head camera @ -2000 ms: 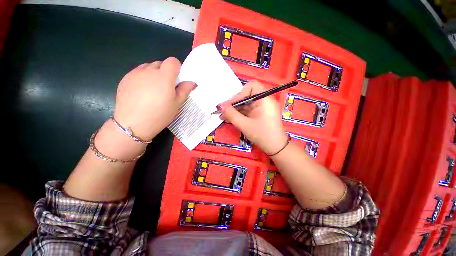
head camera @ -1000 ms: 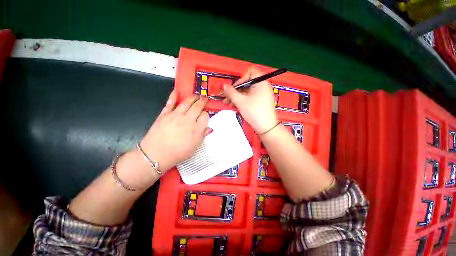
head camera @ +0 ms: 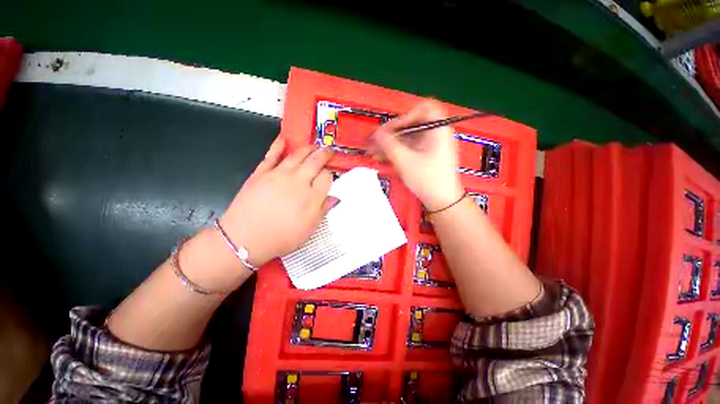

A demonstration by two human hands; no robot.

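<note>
My left hand (head camera: 280, 201) lies over the tray's left edge and holds the white adhesive sheet (head camera: 359, 221) under its thumb side. Its fingertips are at the lower left corner of the top-left phone frame (head camera: 324, 126), which has yellow pads. My right hand (head camera: 418, 154), slightly blurred, holds the dark tweezers (head camera: 466, 118) like a pen over the right part of that frame. The tweezer tip and any small piece on it cannot be made out. The red foam tray (head camera: 268, 316) holds two columns of frames in pockets.
Stacked red trays (head camera: 588, 237) with frames stand to the right. A pale rail (head camera: 150, 75) runs beyond the dark green bench (head camera: 134, 173). A green surface (head camera: 197, 31) lies behind it. A yellow object (head camera: 683, 12) shows at the top right.
Over the last two seconds both hands moved from the raised sheet to the top-left frame, and the sheet was lowered onto the tray. Since one second ago, my right hand has shifted slightly right.
</note>
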